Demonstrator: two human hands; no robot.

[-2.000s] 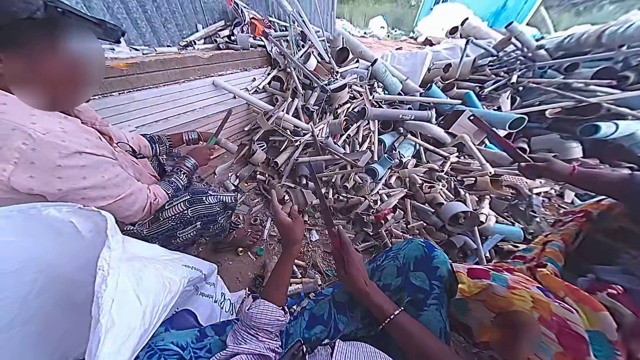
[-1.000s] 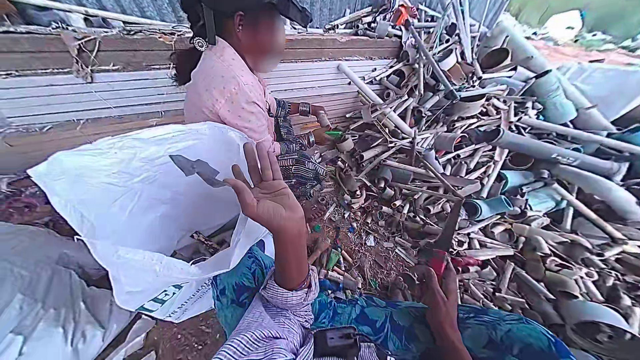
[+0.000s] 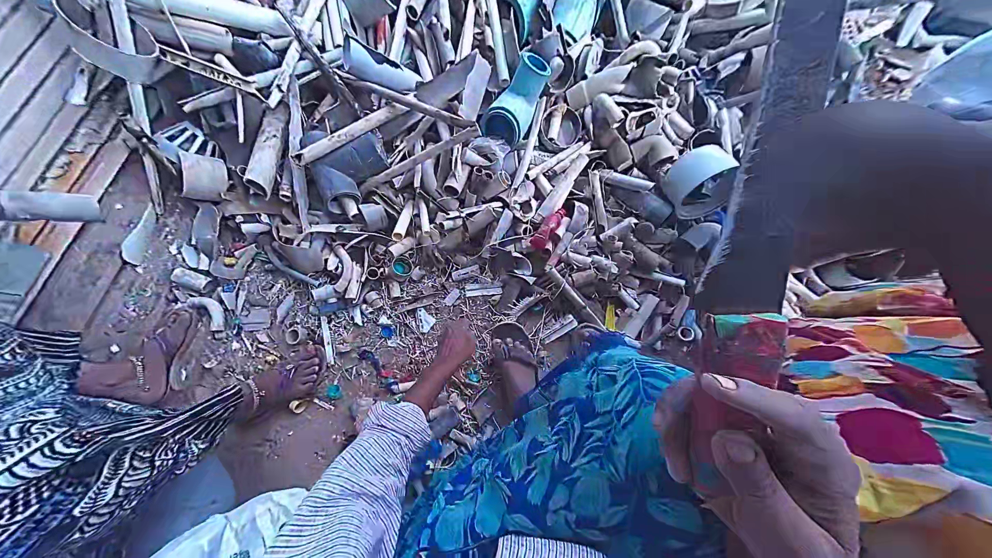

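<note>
My right hand (image 3: 767, 457) is closed around the red grip of a broad, dark metal blade (image 3: 763, 178), which stands upright at the right with a rough, jagged-looking left edge. Low over the littered ground, my left hand (image 3: 456, 345) is beside a sandalled foot (image 3: 514, 360); its fingers are small in view, and whether they hold anything cannot be told. Beyond both hands lies a heap of scrap plastic pipes and fittings, with a blue pipe fitting (image 3: 518, 97), a grey pipe ring (image 3: 701, 180) and a red piece (image 3: 548, 229) among them.
A co-worker's feet (image 3: 291, 380) and patterned skirt (image 3: 93, 434) are at the left, near stacked boards (image 3: 70, 209). Part of a white sack (image 3: 240, 523) lies at the bottom. Another person's dark arm (image 3: 876, 178) and colourful cloth (image 3: 883, 387) are close at the right.
My left hand, raised and spread near the white sack a second ago with a grey piece beside it, is now down by the ground. The view has swung right and down.
</note>
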